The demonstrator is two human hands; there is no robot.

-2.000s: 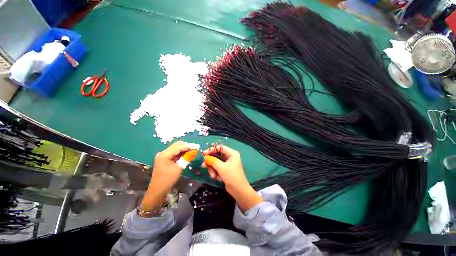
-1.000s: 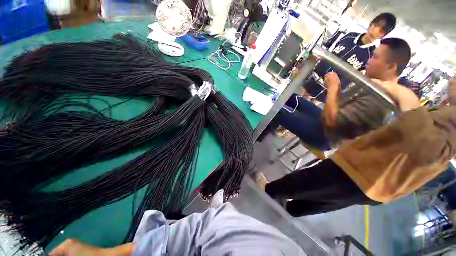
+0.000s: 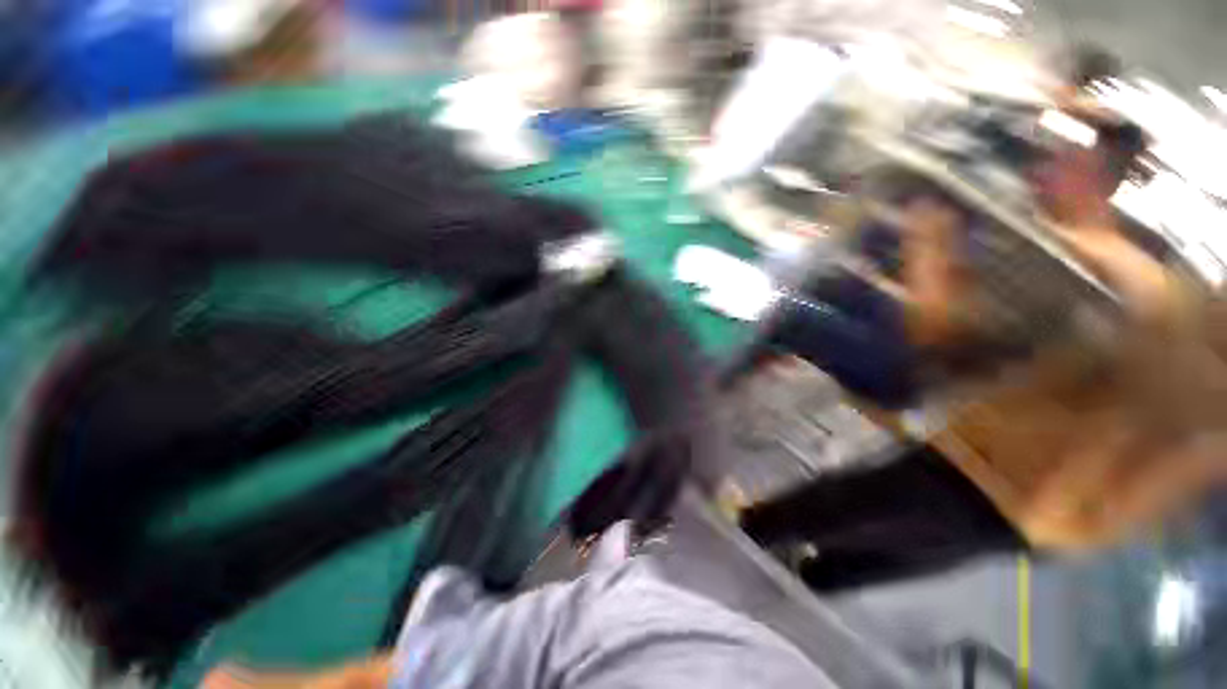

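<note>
The frame is strongly blurred. Thick hanks of black cables (image 3: 310, 195) fan out over the green-matted bench (image 3: 316, 592). A shiny pale tie (image 3: 580, 255) holds them together at their right part. One short hank hangs down towards the bench edge, near my grey right sleeve (image 3: 633, 612). My right hand (image 3: 303, 674) shows only as a blurred strip at the bottom edge, cut off by it, so its fingers and anything in them are hidden. My left hand is out of the picture.
Blurred people are at the right, one in a brown top (image 3: 1076, 431) and dark trousers (image 3: 888, 518) beside the bench's metal edge (image 3: 794, 606). A pale round fan shape (image 3: 532, 57) and a white item (image 3: 724, 280) lie along the far side. A blue shape (image 3: 115, 61) is top left.
From two seconds ago the view has swung right, taking my left hand and the white pile out of view. Since one second ago it has blurred and the bench shifted slightly right.
</note>
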